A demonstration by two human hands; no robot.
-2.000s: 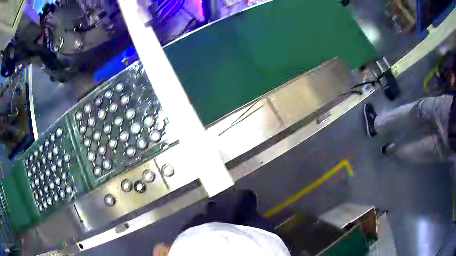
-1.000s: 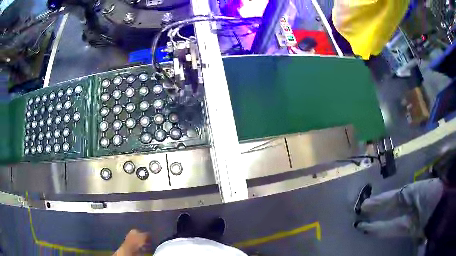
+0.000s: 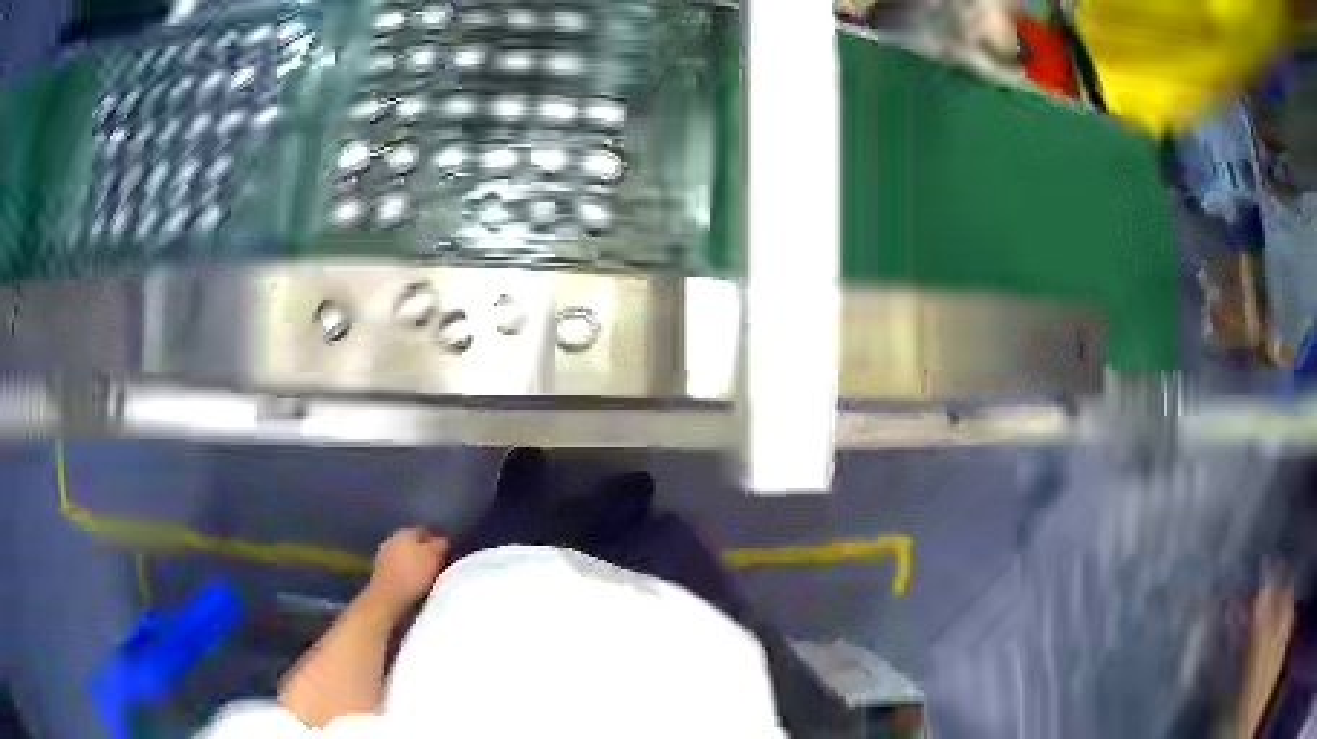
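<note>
Several small round parts point(image 3: 576, 329) lie on the silver conveyor edge rail point(image 3: 636, 354), left of a white upright bar. Behind them, two blister trays with rows of round parts sit on the green conveyor belt point(image 3: 982, 188); the nearer one point(image 3: 498, 159) has some pockets that look empty at its right and front, but it is blurred. My left hand point(image 3: 412, 556) hangs low beside my body, away from the parts; its fingers look curled, and whether it holds anything is hidden. My right hand is not in view.
A white bar point(image 3: 790, 246) crosses over the belt and rail. A bright blue object point(image 3: 162, 650) lies on the floor at lower left. A box point(image 3: 867, 679) stands at lower right. A blurred person's arm point(image 3: 1265, 657) shows at the right edge. Something yellow point(image 3: 1177, 58) is at top right.
The view has tilted down, so the conveyor sits higher and the machine is mostly out of frame. My left hand and forearm now show more fully. The loose parts keep their arrangement.
</note>
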